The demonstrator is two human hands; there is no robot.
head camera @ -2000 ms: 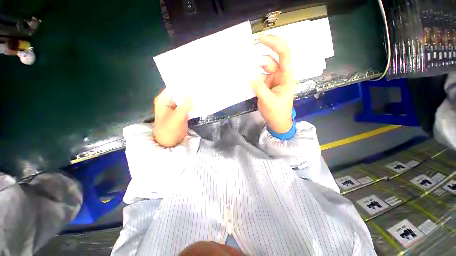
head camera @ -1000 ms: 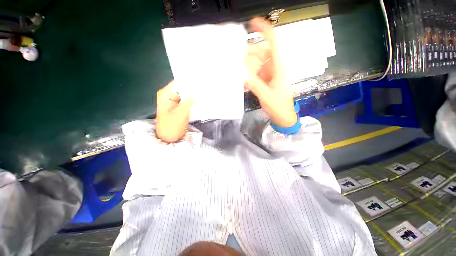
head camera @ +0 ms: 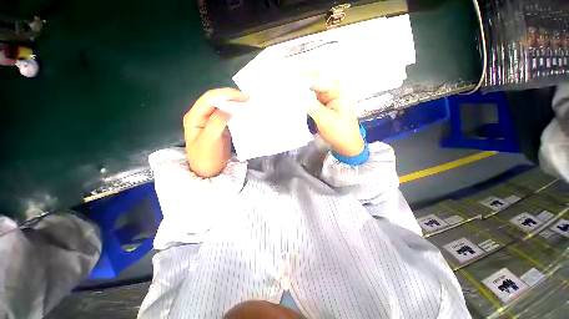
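A white sheet [head camera: 271, 124] is held between my two hands over the bench's front edge. My left hand [head camera: 210, 128] grips its left edge between thumb and fingers. My right hand [head camera: 337, 118], with a blue band on the wrist, holds its right edge. More white sheets [head camera: 374, 56] lie on the bench behind and to the right, and the held sheet overlaps them in view. A thin dark tool-like item [head camera: 312, 47] lies on the white sheets. Bright glare hides the edges between the sheets.
A black fixture [head camera: 249, 22] with a yellowish front edge stands behind the sheets. Clear trays [head camera: 530, 50] with orange-black parts are at the right. A metal arm with a white tip [head camera: 27, 67] is at the left. Blue stools [head camera: 480, 124] and labelled cartons [head camera: 499, 249] are below. Other people's sleeves show at both sides.
The held sheet looks smaller and sits lower, uncovering the fixture's front edge and the thin dark item. My left hand has turned and risen slightly. My right hand has moved down.
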